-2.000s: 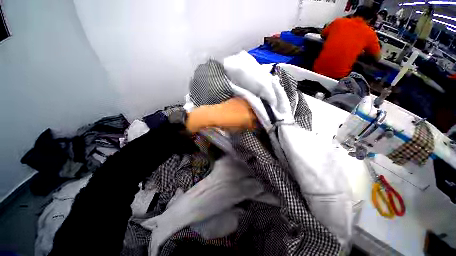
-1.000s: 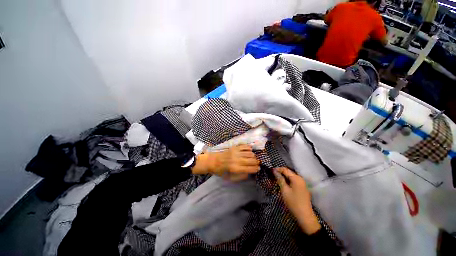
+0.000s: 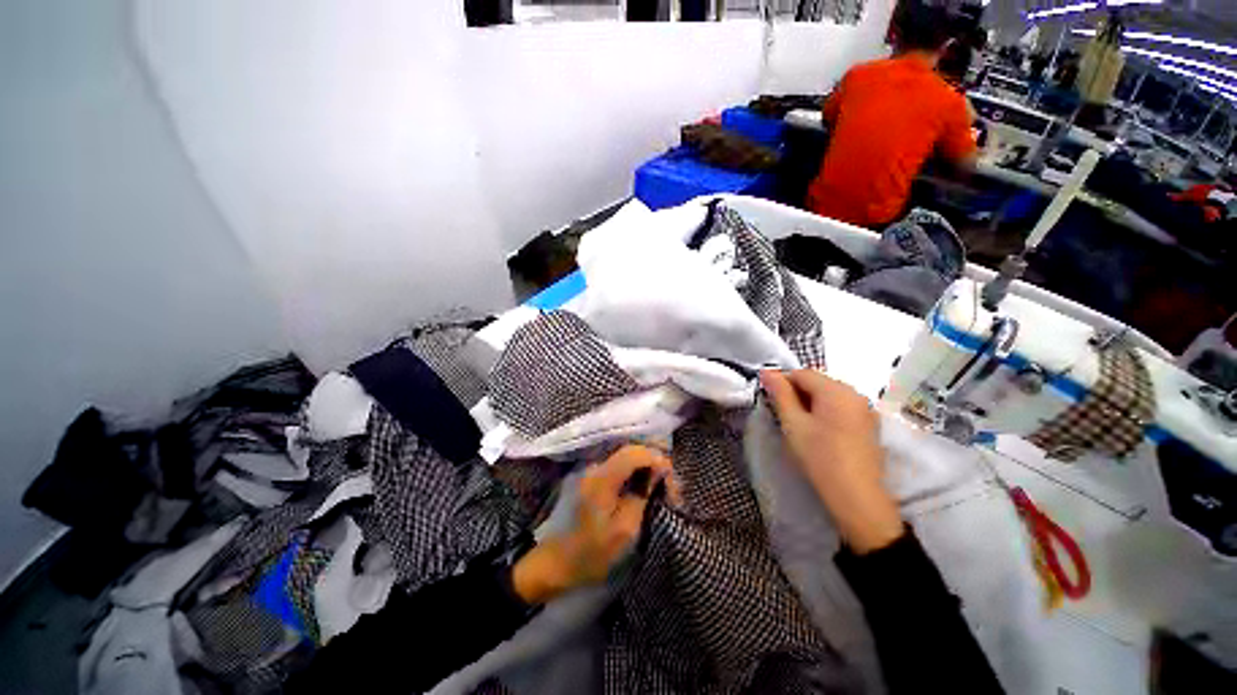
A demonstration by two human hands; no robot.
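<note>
A large garment (image 3: 719,543) with fine black-and-white check outside and a white lining lies bunched over the table edge and toward my lap. My left hand (image 3: 597,516) pinches the checked fabric near a small dark piece at the middle. My right hand (image 3: 830,441) is higher and to the right, its fingertips closed on the garment's pale edge beside a dark strip. The fingertips of both hands are partly hidden in folds. The white lining spreads right, under my right forearm.
A white sewing machine (image 3: 1011,360) stands at right with a plaid scrap (image 3: 1106,401) on its arm. Red-and-yellow scissors (image 3: 1051,550) lie below it, partly covered by lining. A work pile (image 3: 258,530) is at left by the wall. A person in orange (image 3: 889,143) sits beyond.
My hands have moved apart: the right went up to the pale edge, the left a little lower on the checked cloth. The lining has shifted, showing more of the scissors. The view has tilted up.
</note>
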